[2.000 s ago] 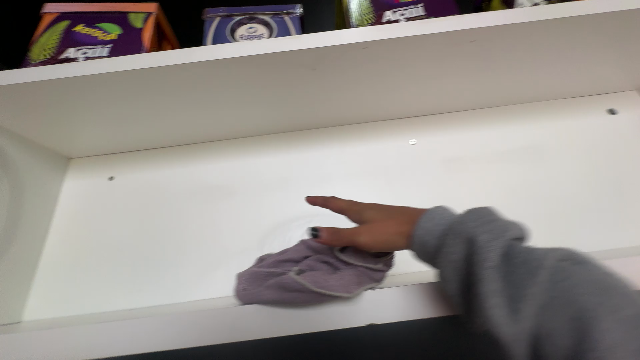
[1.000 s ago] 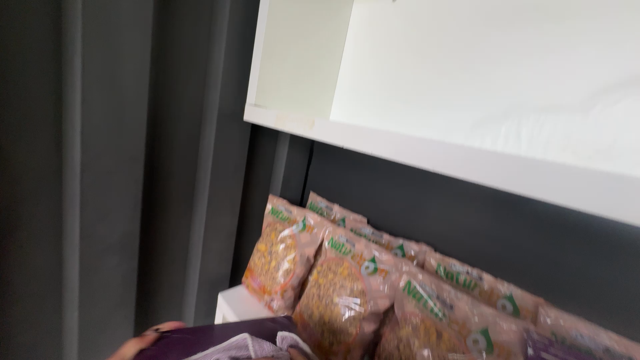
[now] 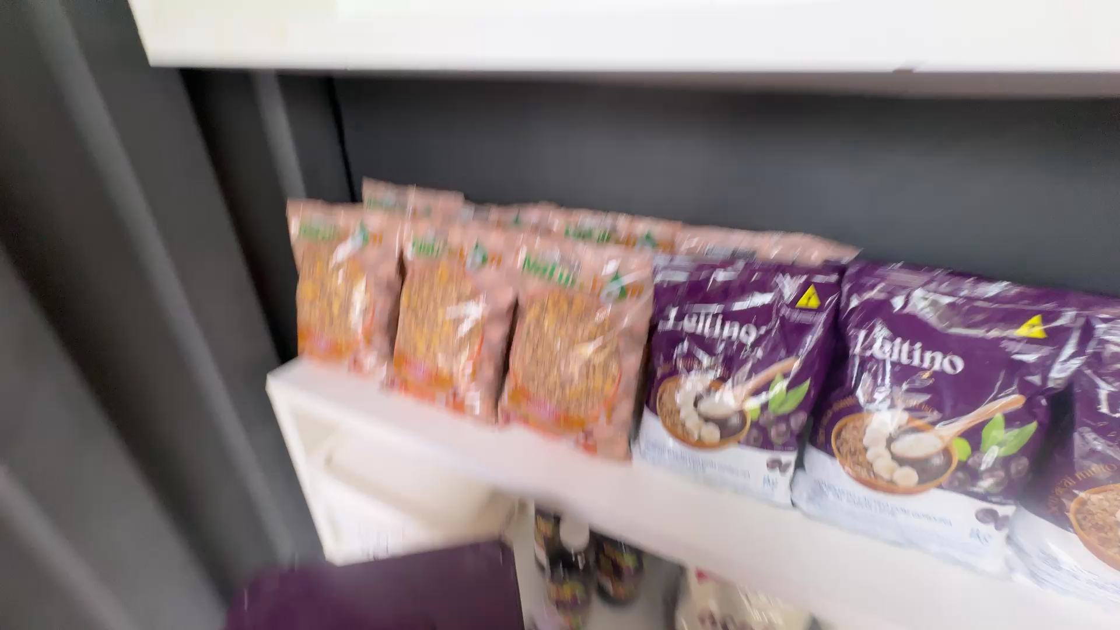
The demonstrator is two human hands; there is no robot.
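Note:
Neither of my hands shows in the head view now. A dark purple flat-topped object [image 3: 385, 588], blurred, stands out at the bottom left; what it is and whether a hand holds it cannot be told. Behind it, clear plastic bags of granola-like food [image 3: 569, 350] stand in rows on a white shelf [image 3: 437, 442]. Purple and white pouches [image 3: 735, 376] printed with a bowl and spoon stand to their right on the same shelf. The cloth seen earlier is out of view.
A white upper shelf [image 3: 612, 35] runs across the top. Dark ribbed wall panels [image 3: 114, 306] rise at the left. Below the middle shelf are dark jars or bottles [image 3: 569, 560] and a pale package [image 3: 735, 604]. A dark grey wall [image 3: 700, 157] lies behind the bags.
The view has swung left and down from the upper shelf. The hand on the mauve cloth, and later the fingers at the bottom edge, have left the view.

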